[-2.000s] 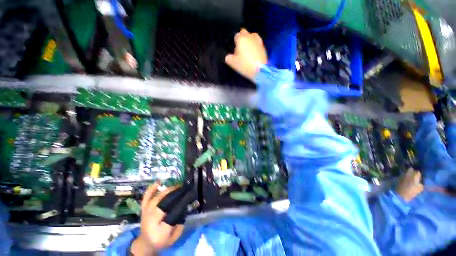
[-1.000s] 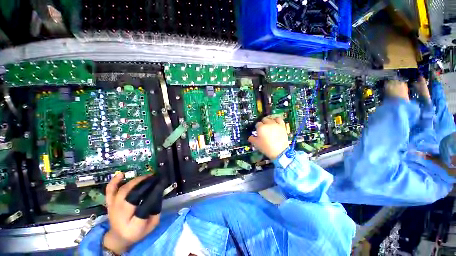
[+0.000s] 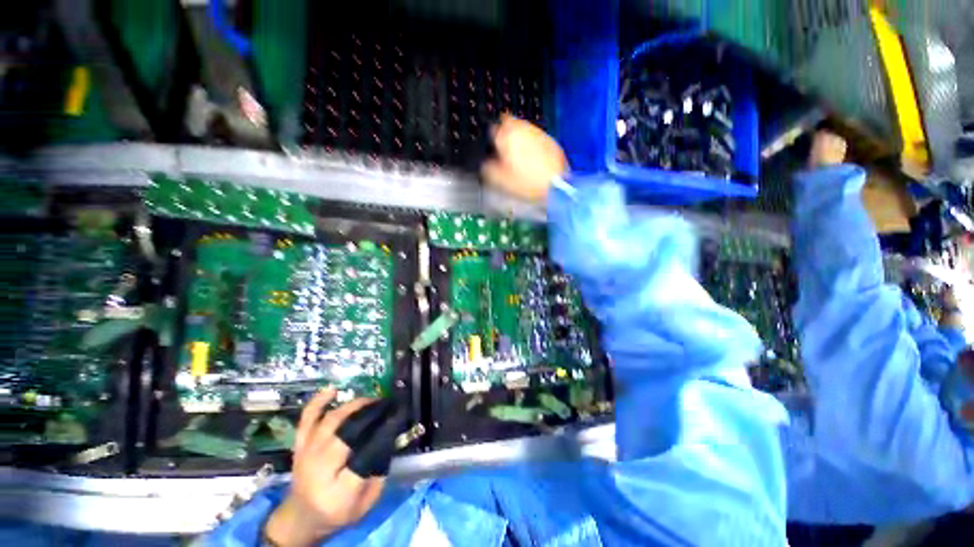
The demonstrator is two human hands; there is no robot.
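My left hand (image 3: 333, 465) is at the near edge of a black pallet (image 3: 411, 379). Its thumb side is bare; dark material lies over or between the other fingers, and whether it is worn or held is unclear. My right hand (image 3: 523, 160) is blurred above the far rail, left of the blue parts bin (image 3: 689, 190), with fingers curled; nothing can be made out in it. A green circuit board (image 3: 240, 305) with small silvery and white parts lies in the pallet, just beyond my left hand. Another board (image 3: 481, 294) lies to its right, partly behind my right sleeve.
Black parts (image 3: 678, 118) fill the bin. A perforated black surface (image 3: 395, 102) lies behind the far metal rail (image 3: 374, 182). A near rail (image 3: 85, 502) runs along the front. Another person's sleeve (image 3: 854, 321) reaches across the line at right. Green tabs (image 3: 436, 331) lie around the boards.
My right hand has moved from over the middle board to above the far rail beside the bin. The view has shifted. The neighbour's arm now reaches farther over the line.
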